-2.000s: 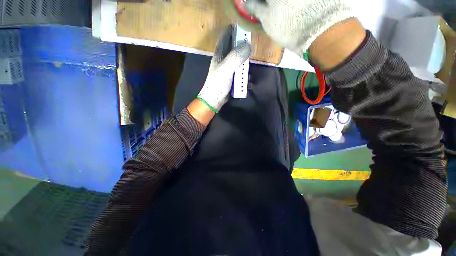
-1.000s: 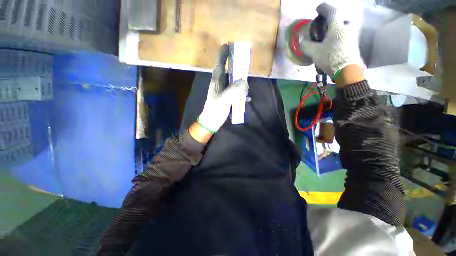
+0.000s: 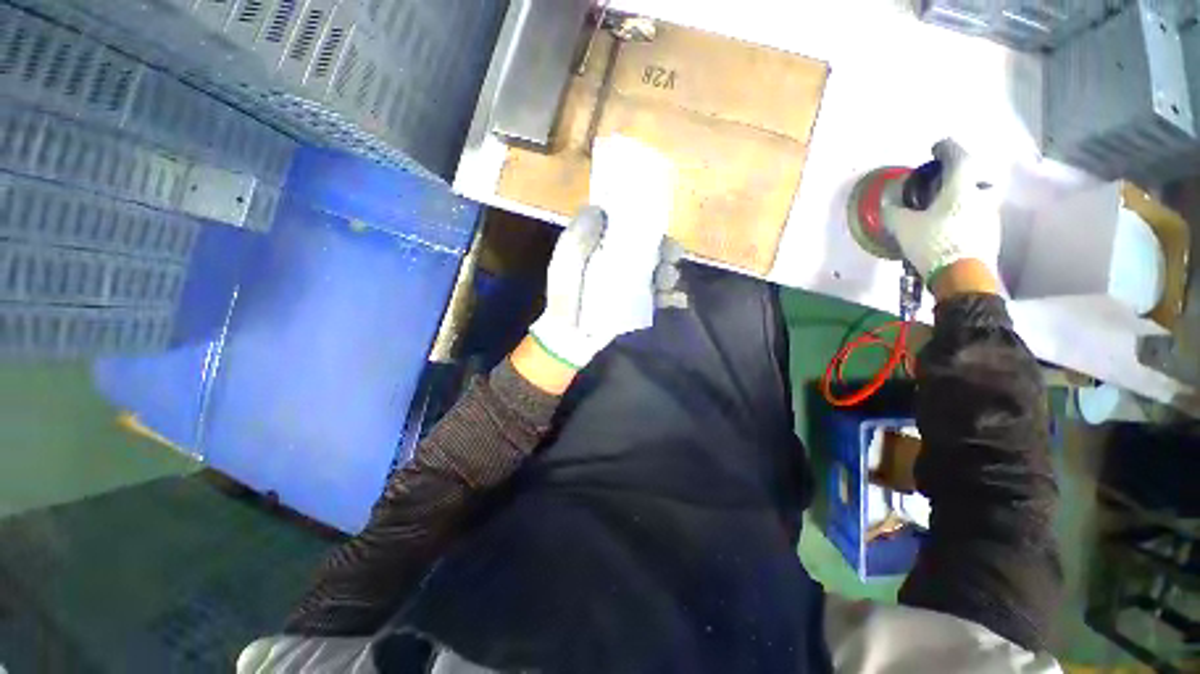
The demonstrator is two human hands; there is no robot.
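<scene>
My left hand, in an off-white knit glove with a green cuff edge, grips a pale sheet-metal housing. The housing is overexposed and stands over the front edge of the cardboard work pad, its broad face turned up. My right hand, gloved the same way, is on the air sander, which has a black top and a red-rimmed round pad. The sander rests on the white bench top to the right of the cardboard. A red air hose loops below the bench edge.
Tall stacks of slotted grey housings stand at left beside a blue surface. A grey metal block lies at the cardboard's left. More housings and an open disc box are at right. A blue bin is below.
The view has turned and shows more of the bench. My left hand has turned the housing from its narrow holed side to its broad face. My right hand has moved the sander away to the right.
</scene>
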